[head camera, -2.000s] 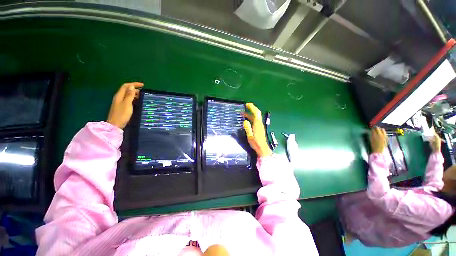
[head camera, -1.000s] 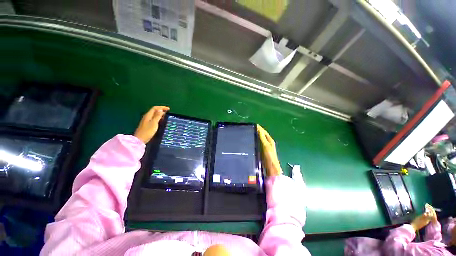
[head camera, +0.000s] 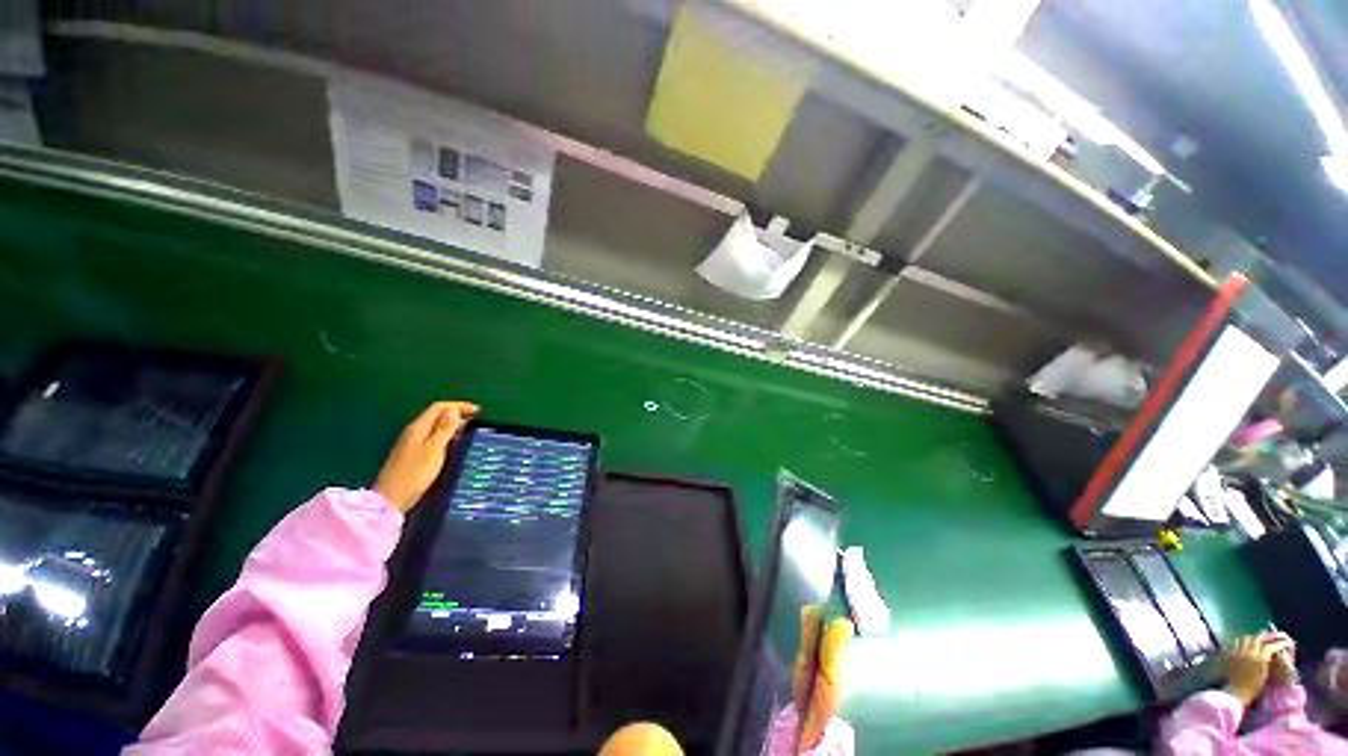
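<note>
A black carrier tray (head camera: 665, 591) with two recesses lies in front of me. A tablet (head camera: 510, 547) lies in its left recess, showing green and blue text rows. The right recess is bare. My left hand (head camera: 426, 455) is at that tablet's top left corner, fingers together; whether it grips tablet or tray is unclear. My right hand (head camera: 824, 672), with yellow finger cots, holds a second tablet (head camera: 784, 591) by its right side, tilted steeply beside the tray's right edge. Its screen is seen at a slant with bright glare.
Two dark tablets (head camera: 89, 569) lie in a tray at the left. A white-wrapped item (head camera: 862, 591) lies right of the raised tablet. A metal rail (head camera: 591, 303) and grey panel with papers run behind. A red-edged white board (head camera: 1183, 428), another tablet tray (head camera: 1146, 613) and a person's hands (head camera: 1257, 665) are at right.
The right tablet has left its recess and is now tilted in my right hand, to the right of the tray. My left hand stays at the left tablet's corner. The view has tipped upward.
</note>
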